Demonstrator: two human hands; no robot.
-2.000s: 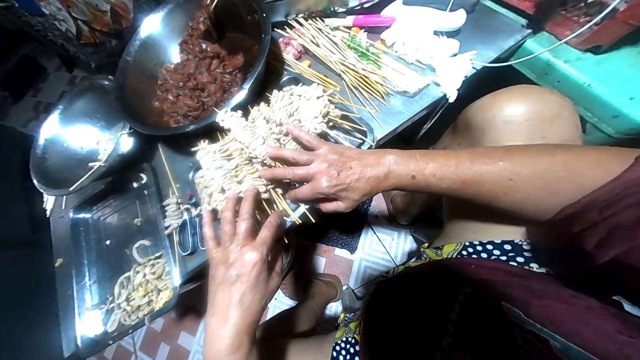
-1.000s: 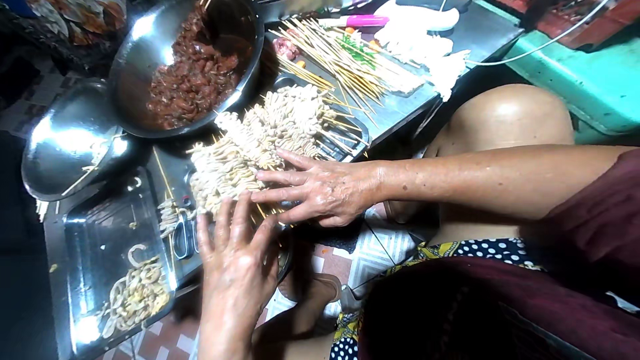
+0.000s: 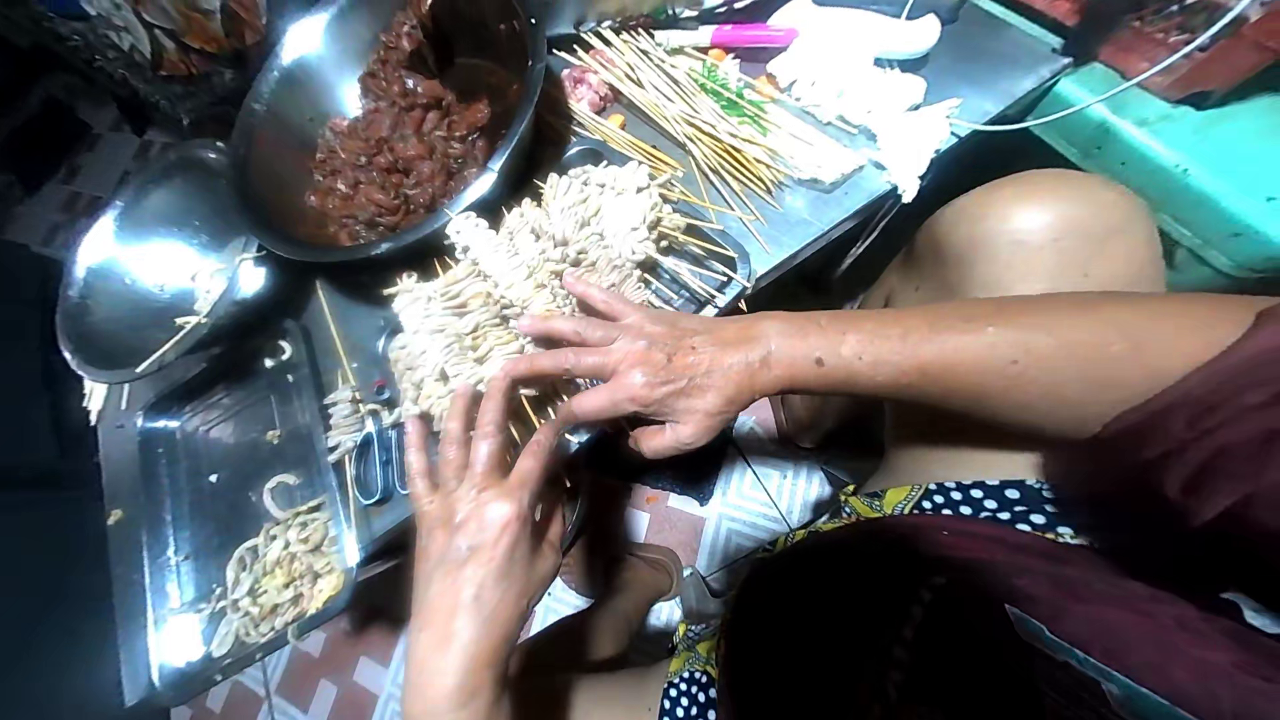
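A pile of pale, folded intestine-like pieces on bamboo skewers (image 3: 560,240) lies on a metal tray at the table's edge. My left hand (image 3: 485,530) rests with spread fingertips at the pile's near left end. Across the pile's near side lies my right hand (image 3: 650,375), palm down, its fingers spread over the skewered pieces. The fingers of both hands almost meet. Left of the pile are one loaded skewer (image 3: 343,415) and scissors (image 3: 370,465), whose blades are partly hidden. Whether either hand grips a skewer cannot be told.
A steel bowl of dark red meat (image 3: 400,150) stands behind the pile, beside a tilted metal bowl (image 3: 150,260). At left, a metal tray (image 3: 250,440) holds loose pale pieces (image 3: 285,570). Bare skewers (image 3: 690,120), a pink-handled tool (image 3: 750,36) and a white plastic bag (image 3: 850,80) lie farther back.
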